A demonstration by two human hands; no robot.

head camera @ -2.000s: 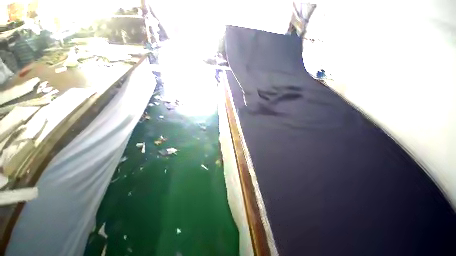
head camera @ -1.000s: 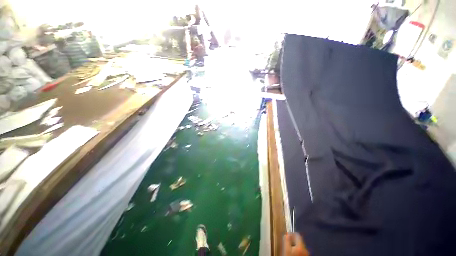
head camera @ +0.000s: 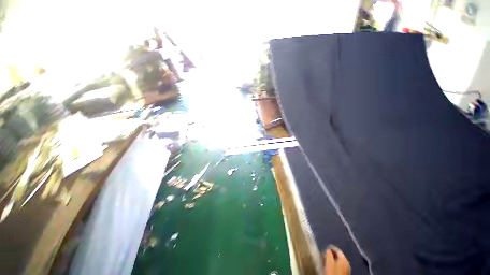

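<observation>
A wide dark navy fabric sheet (head camera: 376, 123) covers most of the right side. Its far end is raised with a straight top edge, and a thin whitish selvedge runs down its left side. Under it, the flat navy lay (head camera: 311, 188) shows along the table's wooden edge (head camera: 290, 209). My right hand (head camera: 336, 262) is small and cut off by the bottom edge, beside the table edge and left of the selvedge. Its grip cannot be made out. My left hand is not in view.
A white slotted rail (head camera: 260, 146) sticks out over the green floor (head camera: 215, 225), which has scraps on it. At left, a table with a pale cloth skirt (head camera: 121, 215) holds blurred pieces. A small blue device (head camera: 476, 109) is by the right wall. Glare hides the far end.
The view has shifted and moved nearer the rail. The raised sheet looks smoother and its selvedge forms a longer line. The hand, absent two seconds ago, remains at the bottom edge.
</observation>
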